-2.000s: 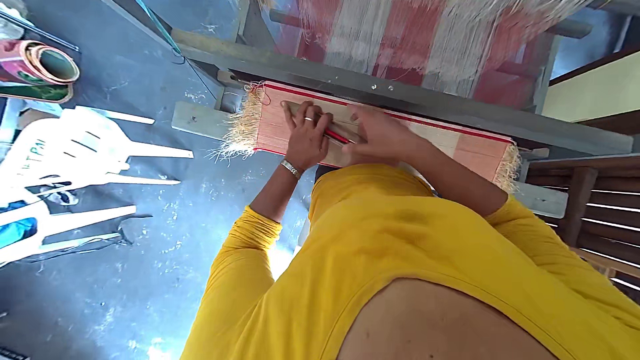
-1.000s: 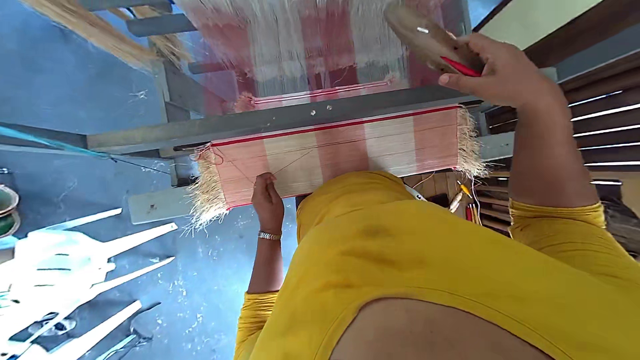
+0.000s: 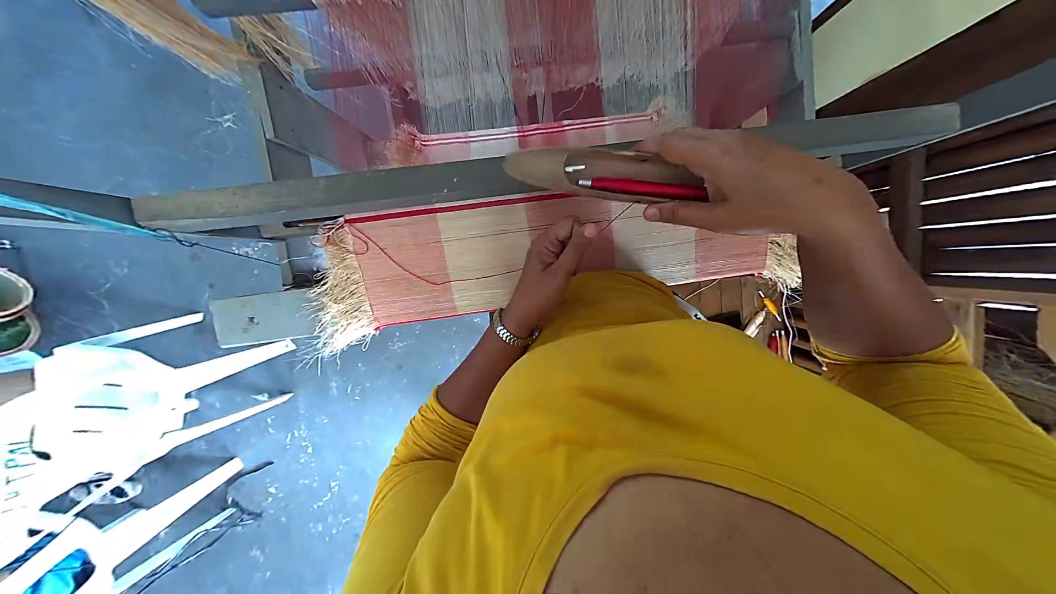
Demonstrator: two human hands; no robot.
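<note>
My right hand grips a wooden weaving shuttle above the loom's front beam. A bobbin of red thread lies in the shuttle's slot. From the shuttle a red thread runs down to my left hand, whose thumb and fingertips pinch it. Under my left hand lies the striped pink and cream woven cloth, with straw-like fringe at both ends and a red band along its far edge. Loose red thread curves over the cloth's left part. Beyond the beam stretch pink and white warp threads.
White plastic chairs lie at the lower left on the grey floor. A blue cord runs to the loom frame from the left. Slatted wood stands at the right. Small tools lie beside the cloth's right end.
Two seconds ago both hands were together on the cloth. One second ago the shuttle was raised at the upper right; it is now lower, nearer my left hand, which has lifted a thread.
</note>
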